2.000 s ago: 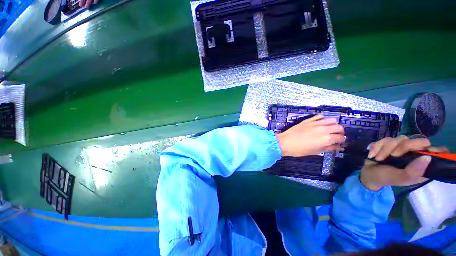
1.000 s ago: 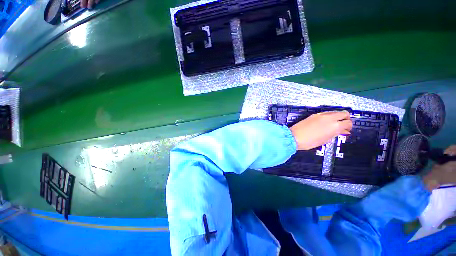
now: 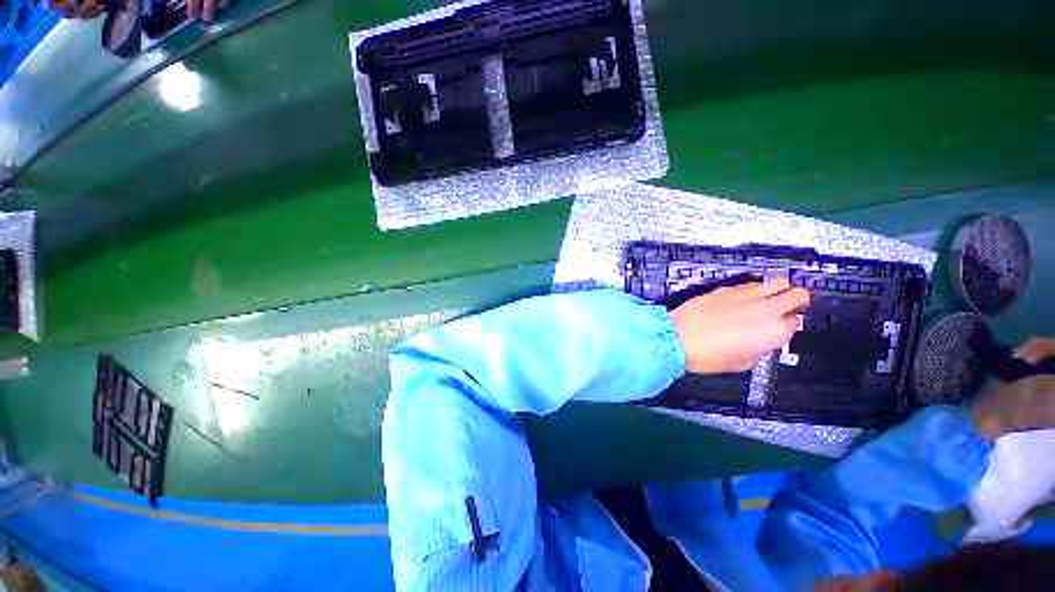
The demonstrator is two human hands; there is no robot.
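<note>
A black plastic housing [image 3: 845,391] lies open side up on a whitish bubble-wrap or foam sheet [image 3: 613,226], right of centre. My left hand [image 3: 740,324] is on the housing's middle, fingertips together near its upper ribbed part; whether they hold a screw is hidden. My right hand [image 3: 1018,399] is blurred and partly cut off at the right edge. It grips the electric screwdriver [image 3: 1009,363], seen only as a dark shape, its tip end over the lower screw dish [image 3: 951,356]. A second screw dish [image 3: 993,264] sits just above.
Another housing [image 3: 555,98] lies on its sheet on the green conveyor belt [image 3: 266,220]. Part of one more sheet [image 3: 29,272] shows at the left edge. A slotted black frame [image 3: 131,428] lies at left. A white bag or cloth [image 3: 1012,486] is at right. Another person's hands [image 3: 203,9] show top left.
The housing on the belt has moved left. My right hand with the screwdriver has gone from the housing's right side to the dishes. My left hand has shifted slightly right along the housing.
</note>
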